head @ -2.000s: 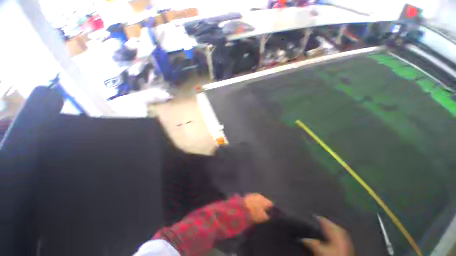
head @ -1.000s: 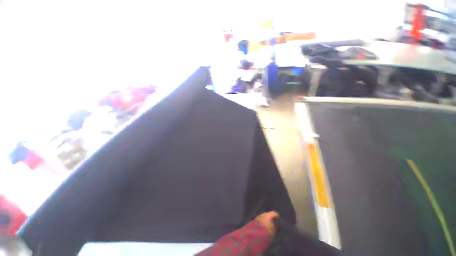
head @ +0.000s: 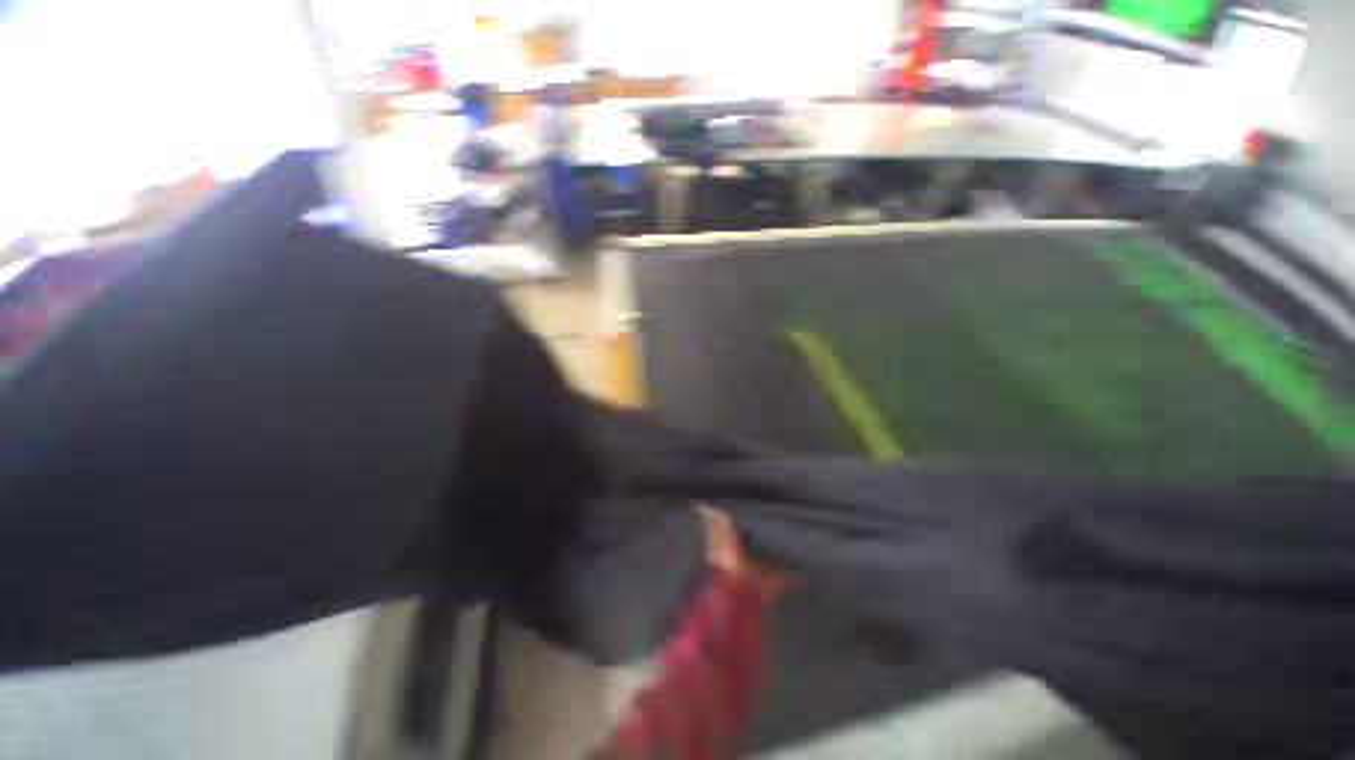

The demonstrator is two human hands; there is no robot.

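Black fabric (head: pixel 253 431) hangs in a large sheet at the left and runs, bunched and folded, to the right across the near part of the cutting table (head: pixel 699 297). My left hand (head: pixel 728 549), in a red patterned sleeve, is closed on the fabric near the lower middle; it is blurred. My right hand is not in view. A yellow-green strip (head: pixel 844 389) lies on the dark table top behind the fabric; its near end is hidden by the cloth. Green projected shapes (head: pixel 1233 334) show at the table's right side.
A pale rail (head: pixel 892 230) edges the table's far side. A gap with visible floor (head: pixel 565 319) separates the hanging fabric from the table. Side tables with cloth bundles stand behind. Gantry rails (head: pixel 1285 253) and a small red-topped box (head: pixel 1259 146) are at the far right.
The view has swung left, then back right. The fabric now stretches across the near table, beyond my left hand. My right hand, seen two seconds ago, is out of view.
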